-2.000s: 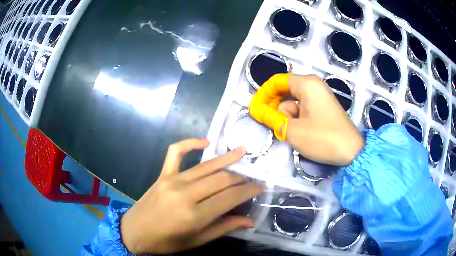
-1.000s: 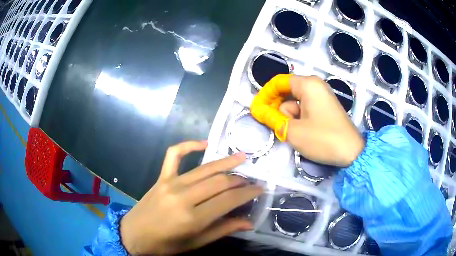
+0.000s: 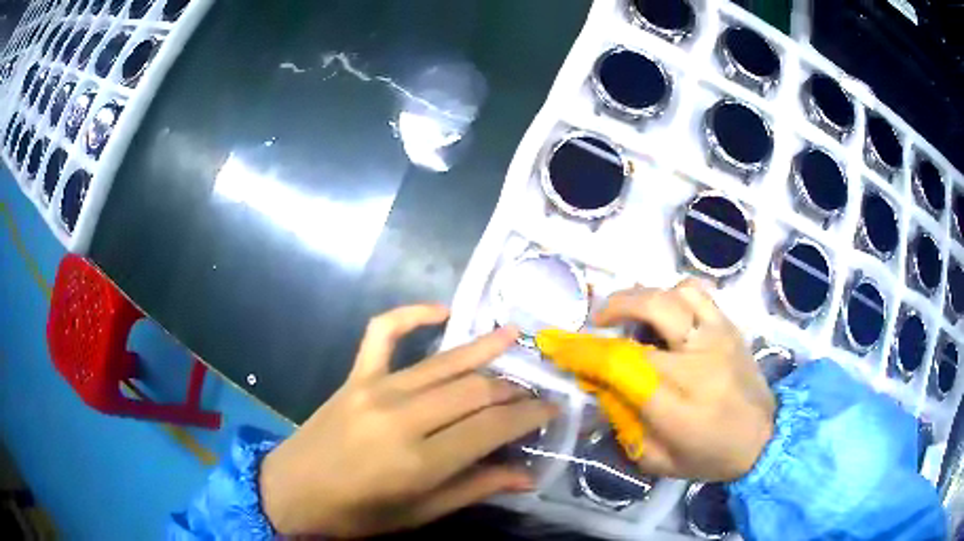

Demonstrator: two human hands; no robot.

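A round watch head (image 3: 543, 293) with a pale, reflective face sits in a pocket of the white tray (image 3: 645, 159). My left hand (image 3: 407, 428) lies palm down over the tray's near left corner, index fingertip at the watch's lower edge; I see nothing held in it. My right hand (image 3: 687, 391) is at the watch's lower right, its orange finger cots (image 3: 608, 372) closed together at the lower rim close to my left index fingertip. Whether they pinch a film edge is too small to tell. A thin white line (image 3: 587, 465) crosses a near watch.
More watch heads with dark faces (image 3: 586, 175) fill the tray. A dark green glossy mat (image 3: 296, 137) lies left of it, bearing bright reflections. Another filled tray (image 3: 137, 122) is at far left. A red stool (image 3: 90, 328) stands on the blue floor (image 3: 201, 497).
My right hand has moved down from the watch's upper right to its lower edge, uncovering the watches above. My left hand has stayed nearly still. The view has shifted slightly.
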